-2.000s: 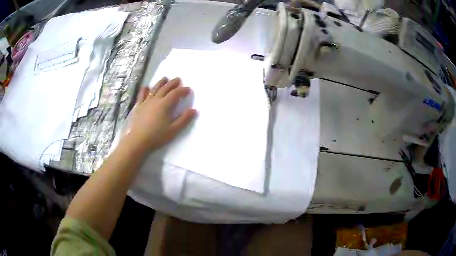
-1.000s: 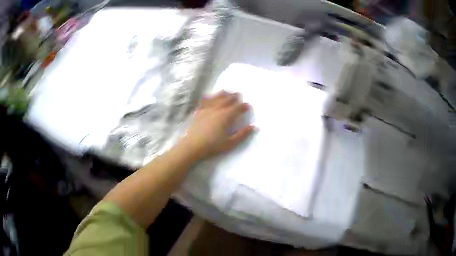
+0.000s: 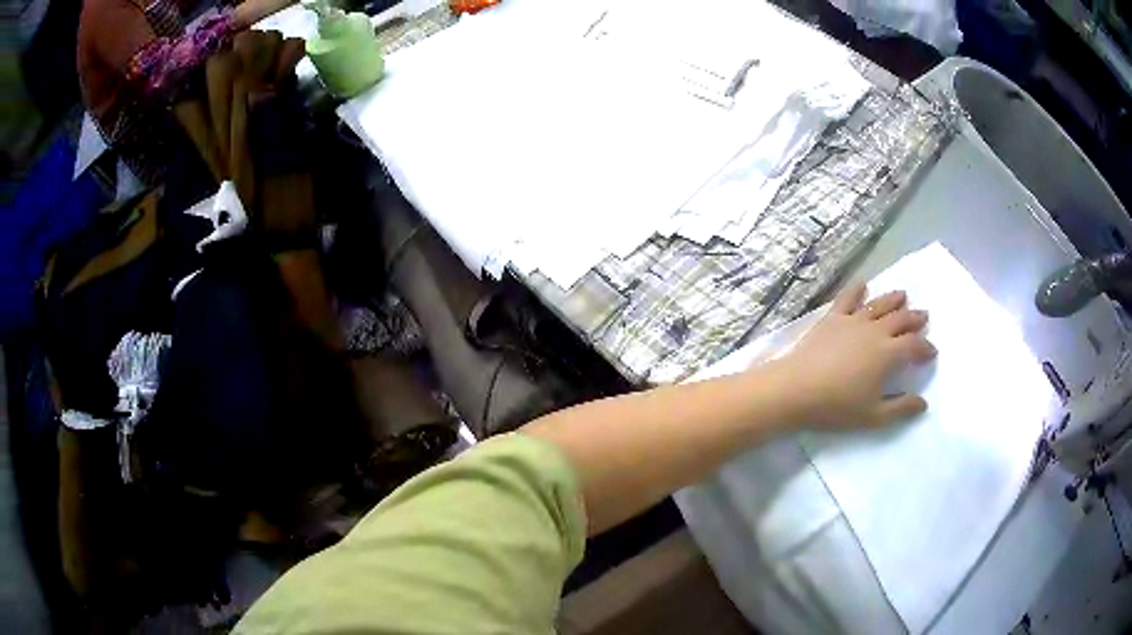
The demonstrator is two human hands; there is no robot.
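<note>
A large white fabric panel (image 3: 956,496) lies flat on the machine table at the right of the head view, over another white layer (image 3: 776,533). My left hand (image 3: 863,360) rests palm down on its left part, fingers spread, gripping nothing. The panel's right edge lies at the sewing machine's needle area (image 3: 1055,453), where the machine is cut off by the frame's right edge. My right hand is out of the picture.
A stack of white cut panels (image 3: 559,149) lies on the plastic-covered patterned side table (image 3: 770,267). A green bottle (image 3: 344,52) stands at its far left. A grey lamp head (image 3: 1070,288) is near the machine. Another person's red sleeve (image 3: 118,44) shows top left.
The view has swung left, so the table and machine sit further right, and the dark area at left has come into view. My left hand stays flat on the panel.
</note>
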